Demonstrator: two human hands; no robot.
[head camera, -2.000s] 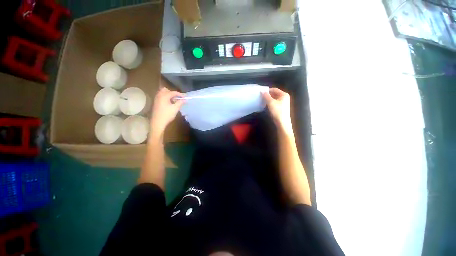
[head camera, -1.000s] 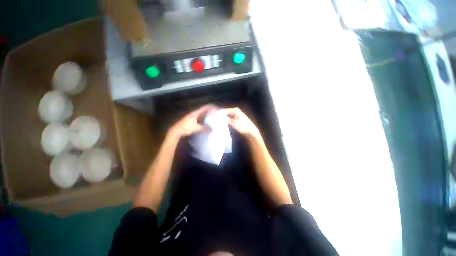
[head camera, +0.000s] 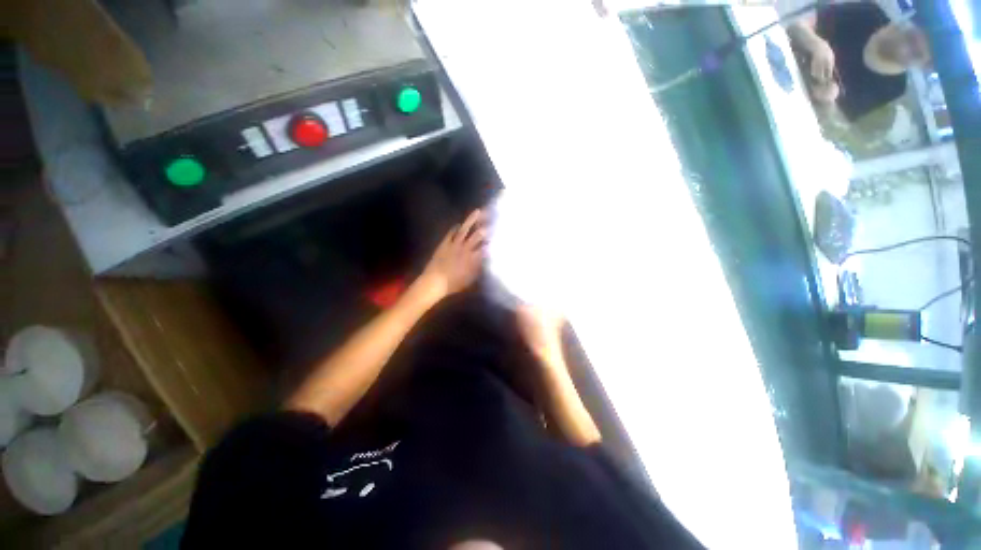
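My left hand (head camera: 463, 255) is at the edge of the bright white bench (head camera: 613, 247), fingers bent against the glare. My right hand (head camera: 543, 331) is at the same edge, nearer my body, blurred and partly washed out. The white sheet or bag seen earlier cannot be made out against the white bench, so I cannot tell whether either hand holds it.
The machine's black panel has green buttons (head camera: 184, 172) and a red button (head camera: 310, 130). Left, a brown carton (head camera: 161, 355) holds several white cups (head camera: 102, 435). Beyond the bench are a green conveyor (head camera: 731, 193) and a person (head camera: 850, 59).
My view has turned right. My hands have moved from in front of my body to the white bench edge. The white sheet, spread and then bunched between them, is no longer distinguishable.
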